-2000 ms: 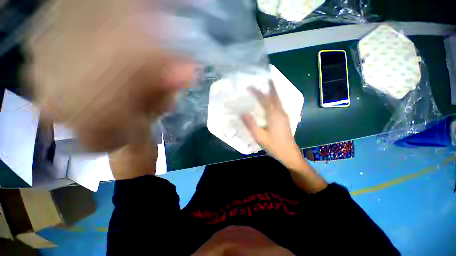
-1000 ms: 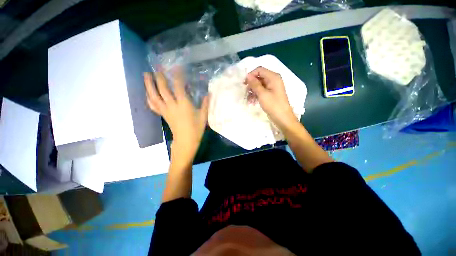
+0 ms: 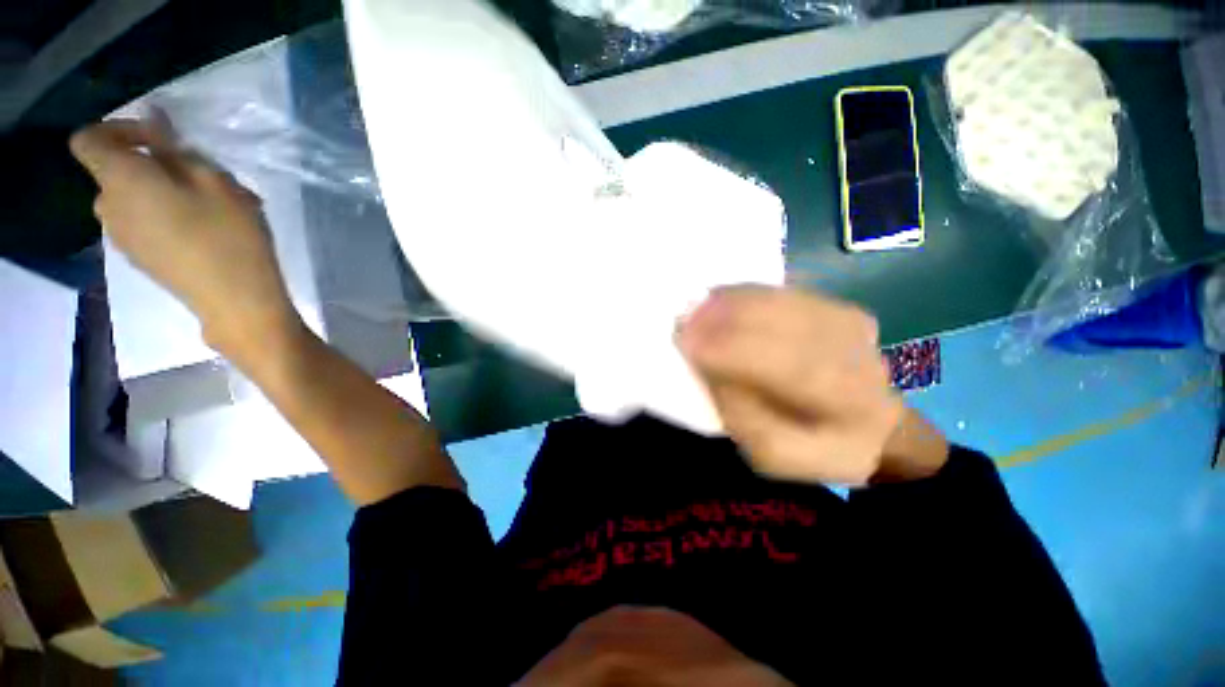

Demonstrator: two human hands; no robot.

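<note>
My right hand [image 3: 799,383] grips the lower right corner of a smooth white sheet-like piece [image 3: 497,201], which is raised and tilted across the middle. A white many-sided unit [image 3: 719,201] shows behind it on the bench; its lower part is hidden, and I cannot tell if the two touch. My left hand [image 3: 188,222] is out at the left with its fingers closed on a clear plastic bag [image 3: 276,134], which stretches right toward the white piece.
A white carton [image 3: 148,302] stands behind my left hand, with an open carton [image 3: 34,376] at far left. A phone [image 3: 881,168] and a bagged cream unit [image 3: 1032,121] lie on the right. More bagged pieces [image 3: 645,11] show at the top. Brown cartons [image 3: 114,570] are at lower left.
My left hand has moved left and up and taken hold of the bag. My right hand has moved right and down, and the white piece has come up off the bench.
</note>
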